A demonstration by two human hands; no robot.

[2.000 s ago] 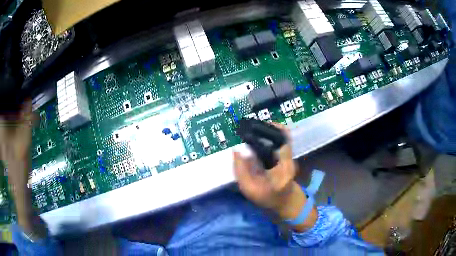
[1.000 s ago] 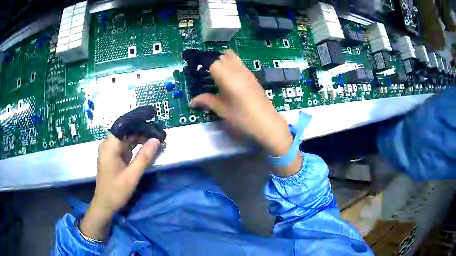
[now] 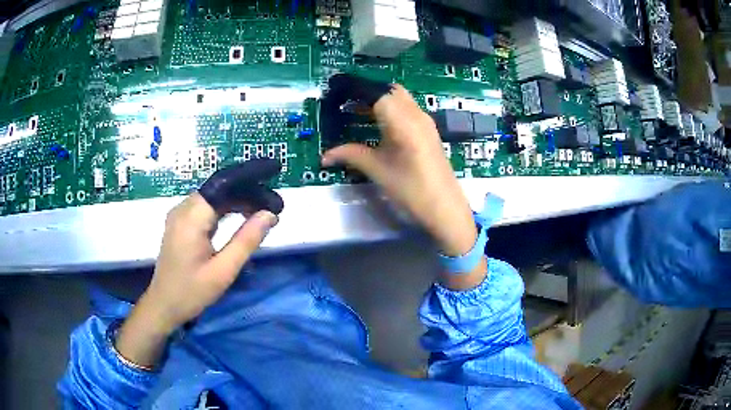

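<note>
A long green circuit board [image 3: 264, 76] lies in front of me with white block components [image 3: 385, 28] and dark grey relays [image 3: 455, 122] standing on it. My right hand [image 3: 409, 152], with black-covered fingers, is over the board left of the dark relay pair. Its fingers point down and left with the thumb apart; whether a part is under them is hidden. My left hand [image 3: 204, 248] is above the metal edge, black-covered fingers curled and the thumb tip close to them. I cannot tell if it pinches a small part.
A wide silver rail [image 3: 96, 232] runs along the board's front edge. A light blue wrist strap [image 3: 469, 258] is on my right wrist. Another person's blue sleeve [image 3: 665, 240] is at the right by the rail. Brown cartons [image 3: 601, 386] are low at right.
Both hands first came over the board's front part, the right moving up and left and the left entering fully. Since then the view has shifted a little and the hands keep similar poses.
</note>
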